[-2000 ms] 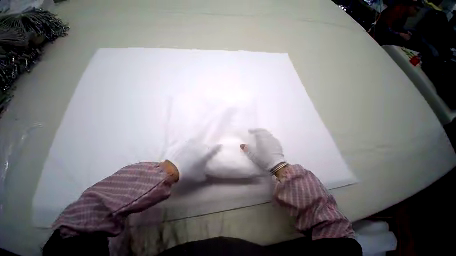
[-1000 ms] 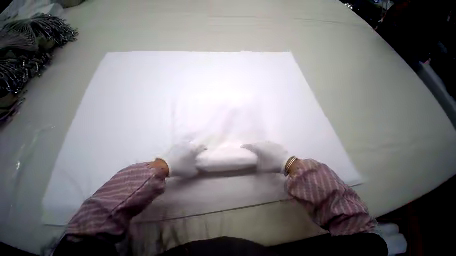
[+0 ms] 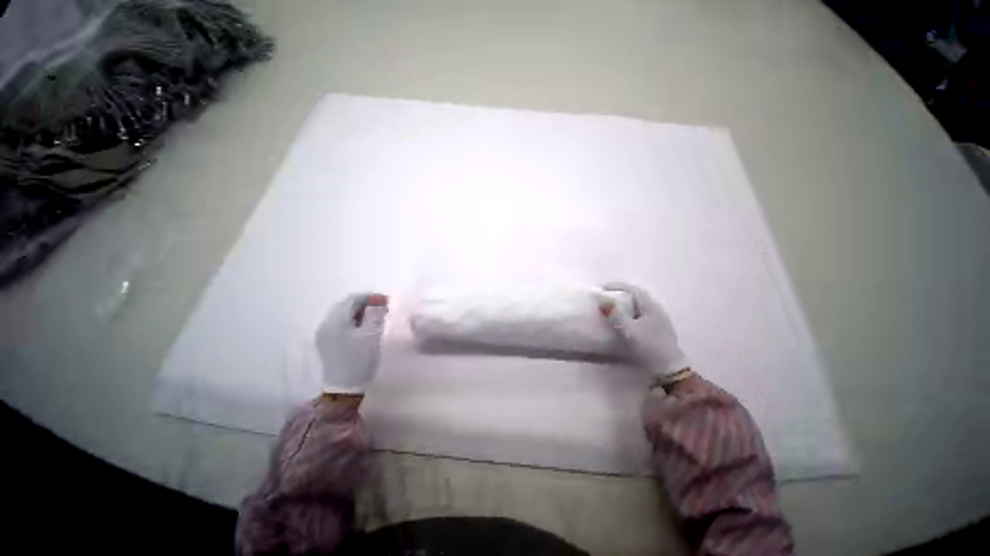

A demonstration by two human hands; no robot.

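A white paper roll (image 3: 510,319) lies crosswise on the stack of large white sheets (image 3: 489,179). My right hand (image 3: 643,326), in a thin white glove with bare fingertips, grips the roll's right end. My left hand (image 3: 352,339), gloved the same way, is a little left of the roll's left end, apart from it, with fingers curled and a gap between thumb and fingers. It holds nothing that I can see.
The pale table (image 3: 890,272) surrounds the sheets. A heap of grey-olive bundles with shiny ends (image 3: 130,109) lies at the far left, with white material (image 3: 43,33) behind it. A small shiny bit of clear plastic (image 3: 123,291) shows at the left.
The roll now shows as a full, longer cylinder. My left hand has let go of it and moved left; my right hand is at its right end. The view has shifted left.
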